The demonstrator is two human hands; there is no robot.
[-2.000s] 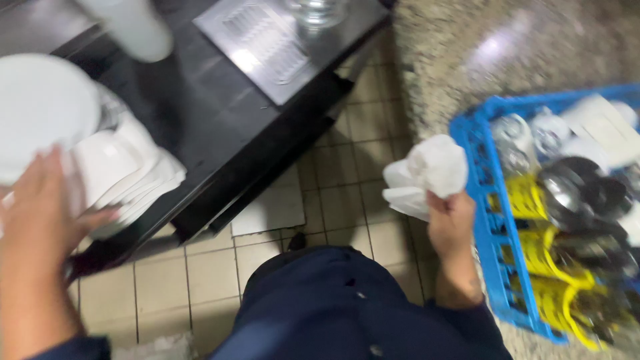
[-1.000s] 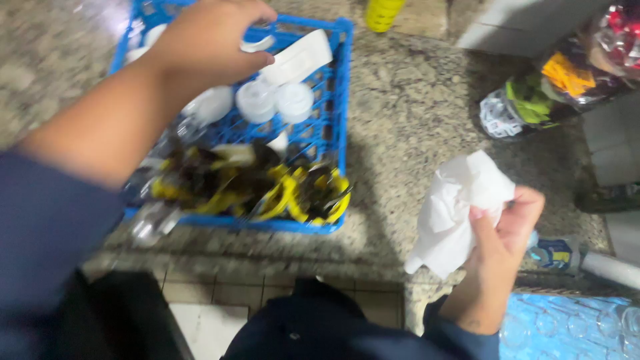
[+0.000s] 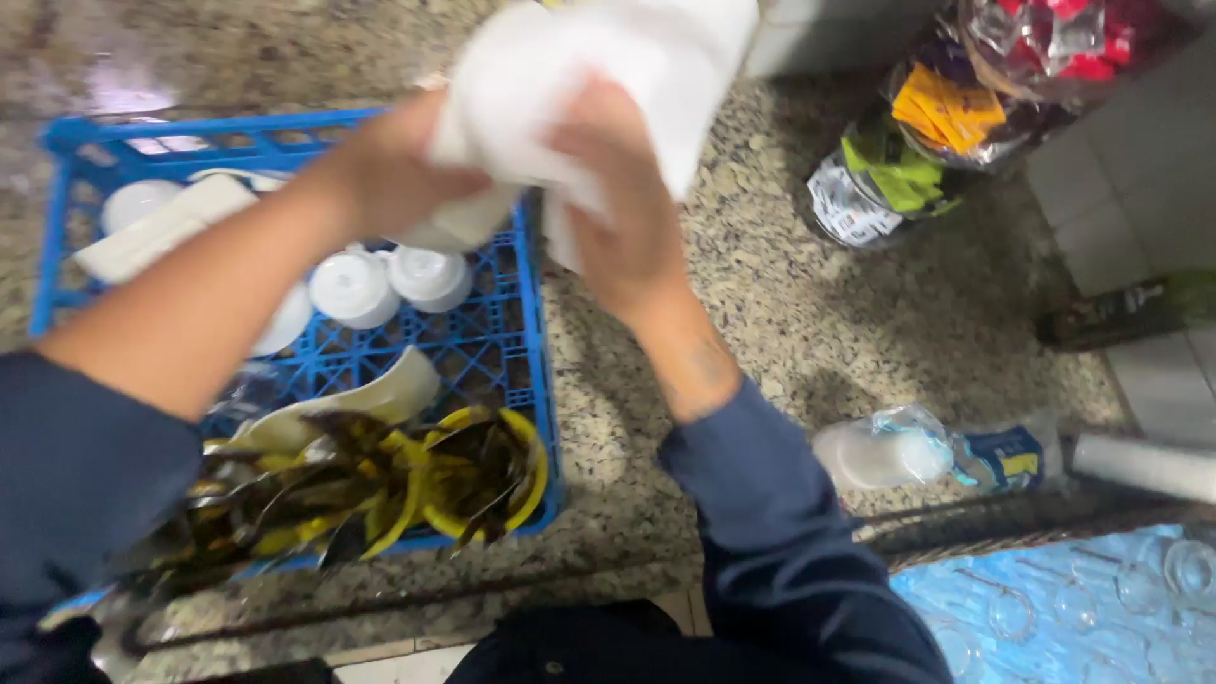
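Note:
My left hand grips the edge of a white dish, blurred by motion, above the back right corner of a blue plastic dish rack. Against the dish my right hand presses a white cloth or paper, which covers much of it. Below my left forearm, the rack holds upturned white cups, a white rectangular dish and a curved white dish. Yellow round holders full of metal cutlery line its near side.
The rack stands on a speckled granite counter. At the back right are jars of colored packets and a dark bottle. Plastic-wrapped cups lie at the right, above a blue-lined tray with glassware.
One second ago my left hand was over the rack and my right hand held the white cloth or paper off to the right. Now both hands are together on a white dish.

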